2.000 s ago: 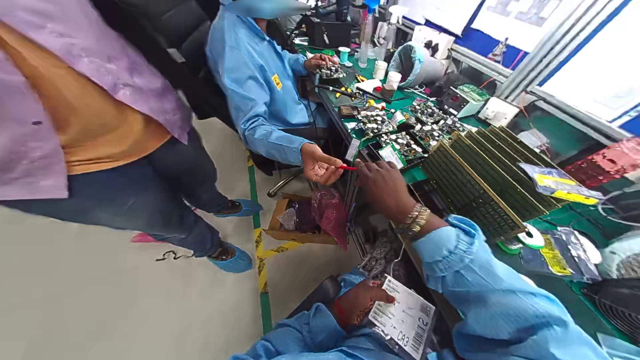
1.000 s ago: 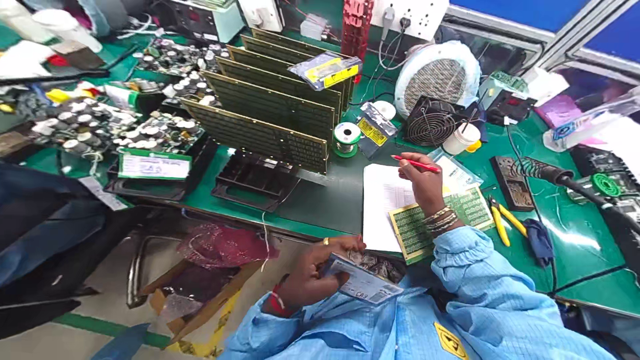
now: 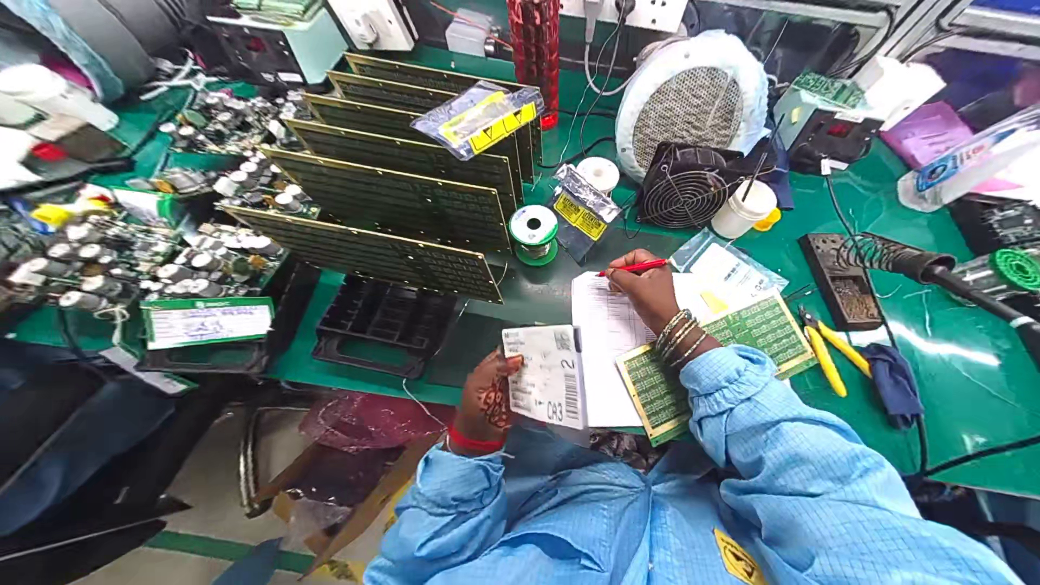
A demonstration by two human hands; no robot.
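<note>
My left hand point(image 3: 489, 390) grips a flat pack with a white printed label point(image 3: 543, 375), held upright over the bench's front edge. In my right hand point(image 3: 647, 292) is a red pen point(image 3: 635, 266), its tip at the upper part of a printed paper sheet point(image 3: 601, 349). A green circuit board panel point(image 3: 751, 331) lies over the sheet, under my right wrist. Behind the sheet stands a solder wire spool point(image 3: 534, 236), with a silvery antistatic bag point(image 3: 582, 213) beside it. A clear bag with a white label point(image 3: 725, 266) lies just beyond the panel.
Large circuit boards stand in a row in a black rack point(image 3: 382, 325), left of the sheet. Populated boards point(image 3: 203, 260) crowd the far left. On the right are yellow-handled cutters point(image 3: 829, 353), a soldering iron stand point(image 3: 845, 280) and a black fan point(image 3: 685, 191).
The view has swung from a neighbouring person to the bench. Two seconds ago my right hand was at the red pen near that person's hand; now it holds the pen at the sheet. The label now faces me.
</note>
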